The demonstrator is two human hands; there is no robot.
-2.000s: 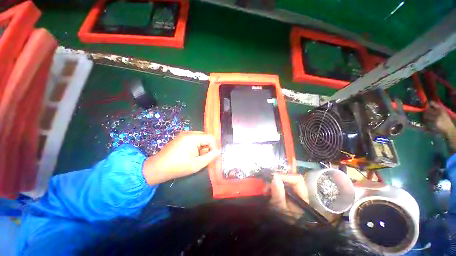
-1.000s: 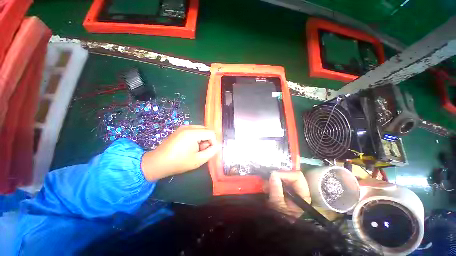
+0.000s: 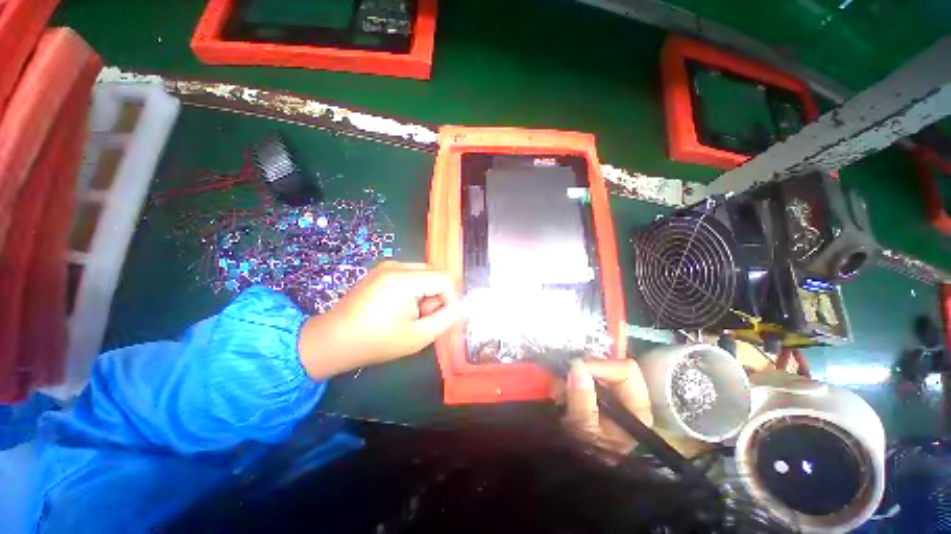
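An open black tablet unit lies in an orange-red foam fixture in front of me. Its silver-grey battery and the circuit board below it glare brightly. My left hand rests at the fixture's left edge with thumb and fingertips pinched together; whether something thin is between them cannot be seen. My right hand is at the fixture's lower right and grips a black pen-like soldering iron. Its tip points at the board's near end but is blurred.
Wired components lie in a loose pile at left, beside a black ribbed block. Stacked foam fixtures and a white compartment tray stand far left. A fan, tip cleaner cup and white round holder stand at right.
The view has shifted slightly. The fixtures on the green channel beyond have moved right in the picture. Both hands keep nearly the same place at the fixture.
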